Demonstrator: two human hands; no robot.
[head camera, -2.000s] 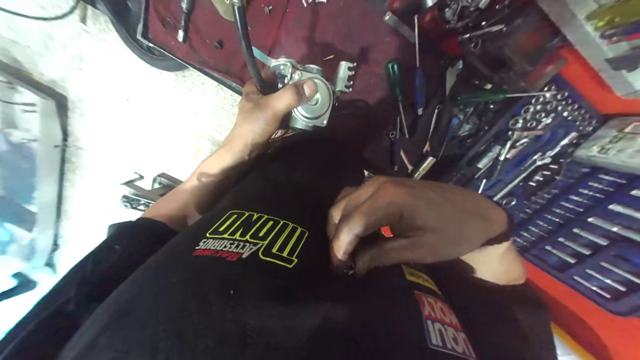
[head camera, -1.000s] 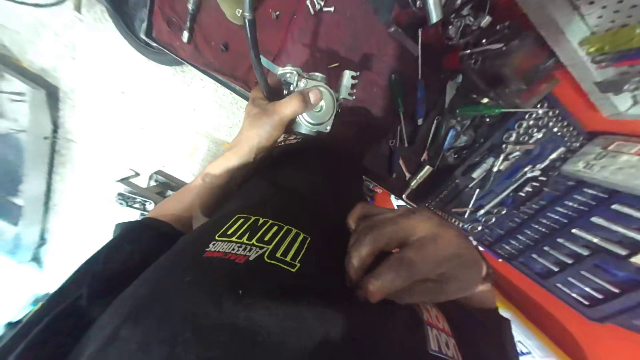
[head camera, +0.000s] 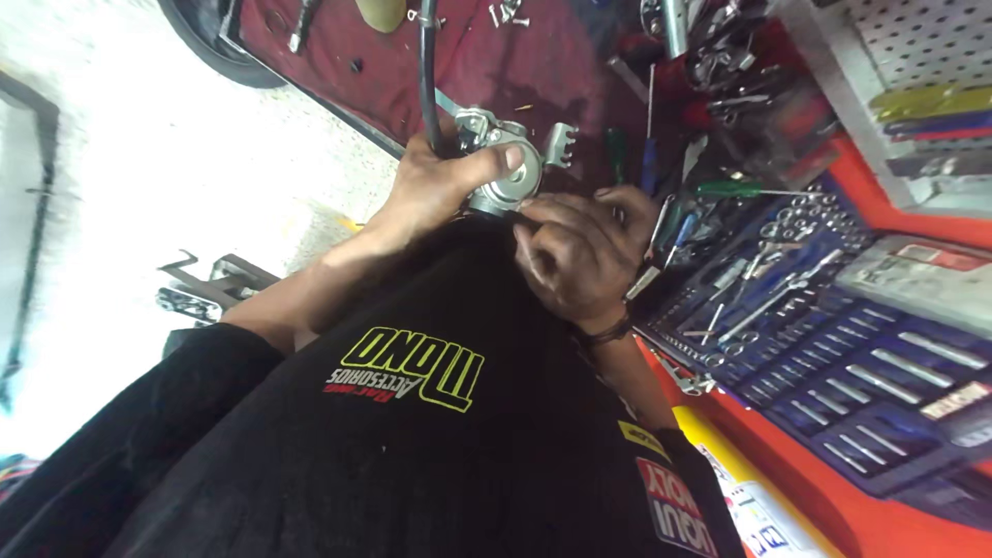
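My left hand (head camera: 446, 182) grips a silver metal carburetor (head camera: 508, 174), its thumb pressed on the round cover. A black rubber hose (head camera: 428, 74) runs up from beside that hand. A toothed metal bracket (head camera: 560, 145) shows just right of the carburetor. My right hand (head camera: 585, 244) is at the carburetor's lower right edge, its index fingertip touching or very close to it. The fingers are curled, and whether something small is between them cannot be told. Both hands are above the front edge of a bench covered with dark red cloth (head camera: 349, 70).
Screws (head camera: 509, 14) and a small brass-coloured piece (head camera: 525, 107) lie on the cloth. To the right are a green-handled screwdriver (head camera: 728, 189), a blue-handled screwdriver (head camera: 649, 167) and a blue socket tray (head camera: 821, 387) in a red drawer. A black tyre (head camera: 225, 54) stands at upper left.
My right hand has moved from in front of the shirt up to the carburetor's lower right side. My left hand keeps its hold on the carburetor.
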